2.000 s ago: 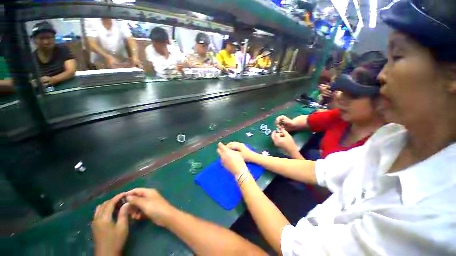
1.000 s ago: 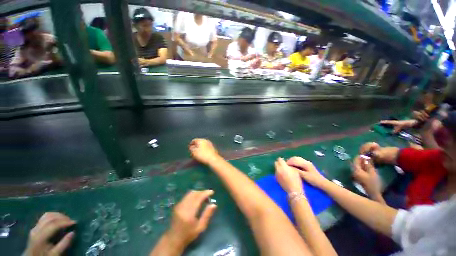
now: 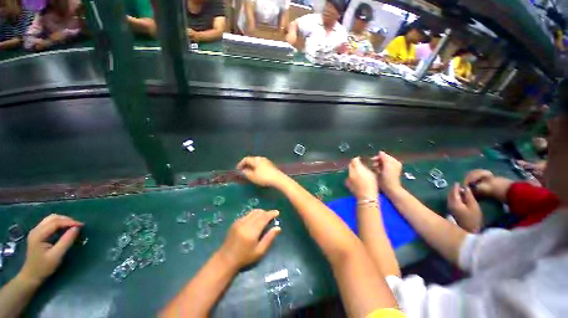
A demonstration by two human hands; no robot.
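Note:
My left hand (image 3: 246,237), in the lower middle, pinches a small shiny part (image 3: 277,222) between finger and thumb. My right hand (image 3: 258,170) is stretched over the bench's back edge beside the dark belt, fingers bent downward. Whether it holds anything cannot be told. A pile of clear squarish plastic parts (image 3: 138,241) lies left of my left hand on the green bench. More loose clear parts (image 3: 204,227) lie between the pile and my left hand. A clear shiny patch (image 3: 277,279) lies at the front bench edge.
Another person's hand (image 3: 51,243) is at far left. A neighbour's two hands (image 3: 373,175) are above a blue cloth (image 3: 373,220), close to my right forearm. Single parts (image 3: 299,149) lie on the dark belt (image 3: 230,124). A green post (image 3: 140,112) stands at left.
The view has turned left and tilted downward, showing the pile. My hands, together two seconds ago, are apart. My right arm has reached out to the belt edge. The neighbour's hands have risen slightly.

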